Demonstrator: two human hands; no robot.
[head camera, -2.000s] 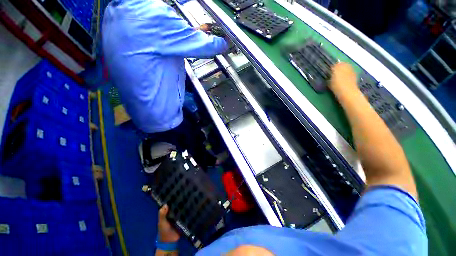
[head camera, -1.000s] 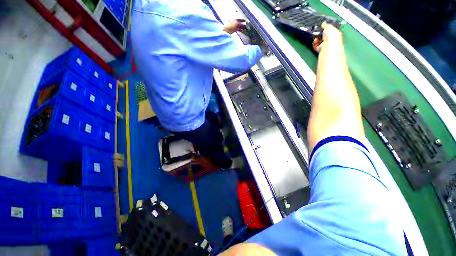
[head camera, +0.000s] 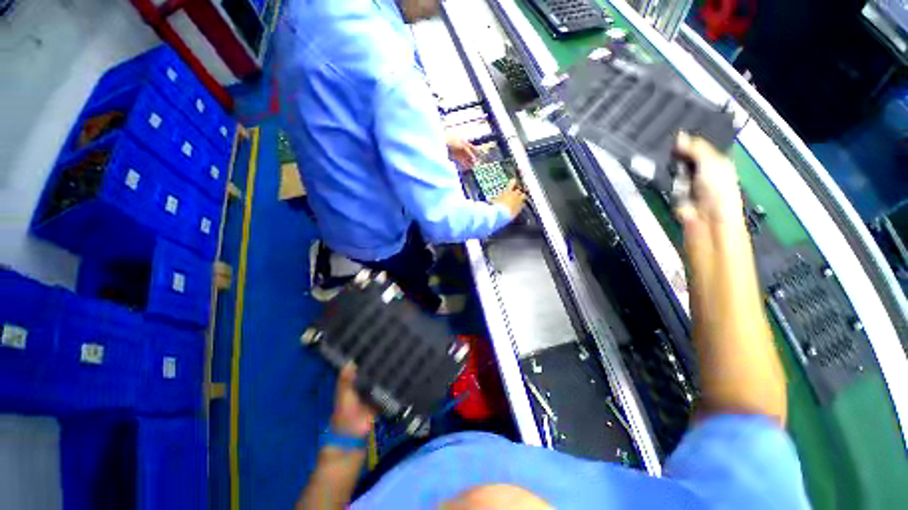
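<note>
My left hand (head camera: 350, 406), with a blue wrist band, holds a black slotted pallet (head camera: 386, 344) by its lower left edge, over the floor left of the rail line. Small pale clips show at its corners. My right hand (head camera: 709, 179) grips another black slotted pallet (head camera: 642, 108) by its lower right edge. That pallet is blurred and tilted, and appears raised over the green belt's near edge. My fingers partly hide its edge.
The green belt (head camera: 871, 438) carries a slotted pallet (head camera: 814, 304) at right and another (head camera: 569, 14) at the top. Pallets lie in the rail line (head camera: 506, 364). A person in blue (head camera: 373, 129) handles a green circuit board (head camera: 491, 179). Blue crates (head camera: 149, 189) stand left, a red stool (head camera: 478, 383) below.
My right hand has brought its pallet back from the belt's far upper part, nearer to me. My left hand and its pallet have risen into fuller view. The other person's hands have moved down the rail line.
</note>
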